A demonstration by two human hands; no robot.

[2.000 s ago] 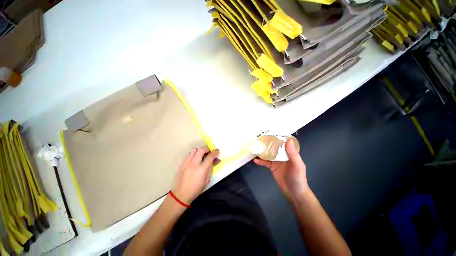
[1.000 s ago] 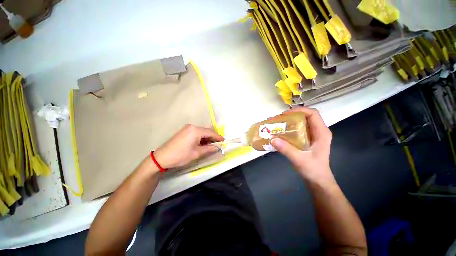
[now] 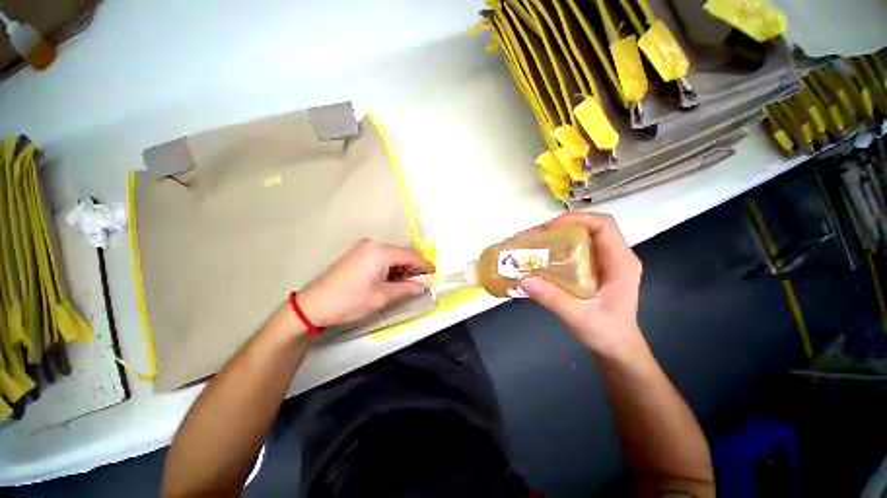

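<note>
A grey-beige bag panel (image 3: 263, 243) lies flat on the table, with yellow binding (image 3: 394, 185) down both sides and two grey tabs (image 3: 334, 121) at its top edge. My left hand (image 3: 365, 284) is at the panel's lower right corner and pinches the binding tail between thumb and fingers; the fingers partly hide it. My right hand (image 3: 608, 282) holds the clear glue bottle (image 3: 538, 261) lying sideways, amber glue inside. Its pale nozzle points left and reaches the pinched tail; whether it touches cannot be told.
Stacked panels with yellow ends stand at the upper right (image 3: 681, 117) and far left (image 3: 34, 263). A white crumpled piece (image 3: 95, 222) lies by the pale board (image 3: 83, 360). A second glue bottle (image 3: 31, 44) is at the upper left. A yellow strip (image 3: 428, 313) lies at the front table edge.
Since two seconds ago the glue bottle has come in to the corner and my left hand has taken hold of the tail. Over the last second the hands have barely moved.
</note>
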